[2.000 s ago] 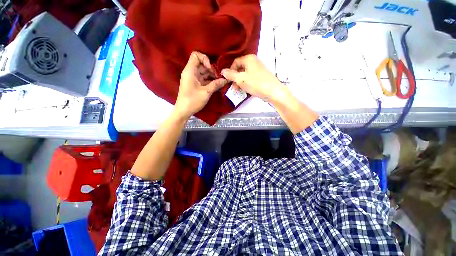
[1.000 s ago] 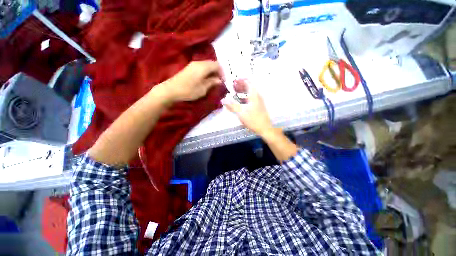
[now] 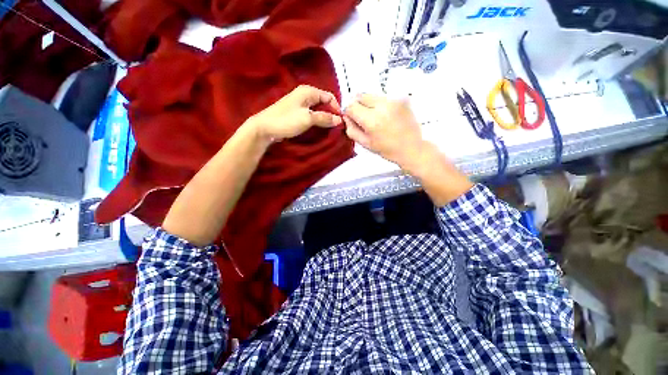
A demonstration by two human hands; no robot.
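Note:
The dark red garment piece (image 3: 212, 110) lies bunched on the white machine table, left of the needle area, and hangs over the front edge. My left hand (image 3: 300, 116) pinches the right edge of the red cloth between thumb and fingers. My right hand (image 3: 382, 126) is closed at the fingertips against my left fingertips, at the same edge. A small bit of red shows between them; whether my right fingers also hold cloth or a thread is too small to tell.
Black thread snips (image 3: 474, 114) and scissors with orange-yellow and red handles (image 3: 517, 104) lie at right beside a dark blue cord (image 3: 542, 95). The presser foot area (image 3: 414, 53) is behind my right hand. A grey vented housing (image 3: 36, 146) stands left; a red stool (image 3: 89, 311) is below.
The red cloth has been shifted and spread to the left, and part now hangs over the table edge. The white label no longer shows at my hands. My hands have come back together at the cloth's edge.

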